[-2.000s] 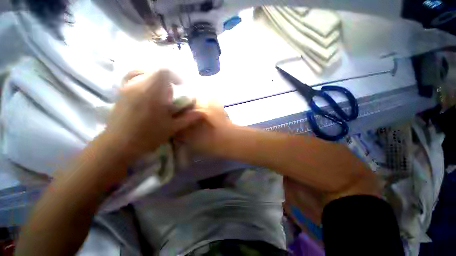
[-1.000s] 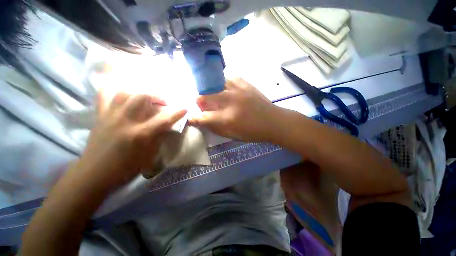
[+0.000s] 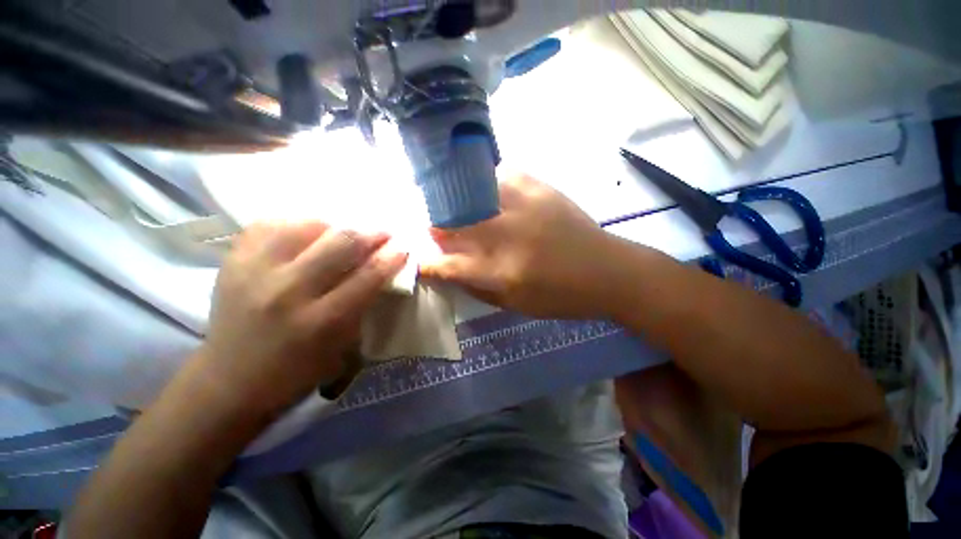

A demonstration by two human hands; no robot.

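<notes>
A small cream cloth piece hangs from between my fingertips towards the ruler-marked table edge. My left hand pinches it from the left, and my right hand holds it from the right, its fingertips beside the lower end of the blue-grey cylinder. The white garment panel lies on the left, running under my left hand and forearm. The presser foot and needle area is lost in lamp glare above my fingertips, so I cannot tell whether the cloth lies under the foot.
Blue-handled scissors lie right of my right hand. Stacked cream cut pieces lie behind them. The machine head spans the top. The ruler-marked edge crosses below my hands. A bent dark guide is at far right.
Both hands came apart from their clasp and now hold the cream piece by their fingertips below the cylinder. The view has shifted, so the scissors and stack appear further right.
</notes>
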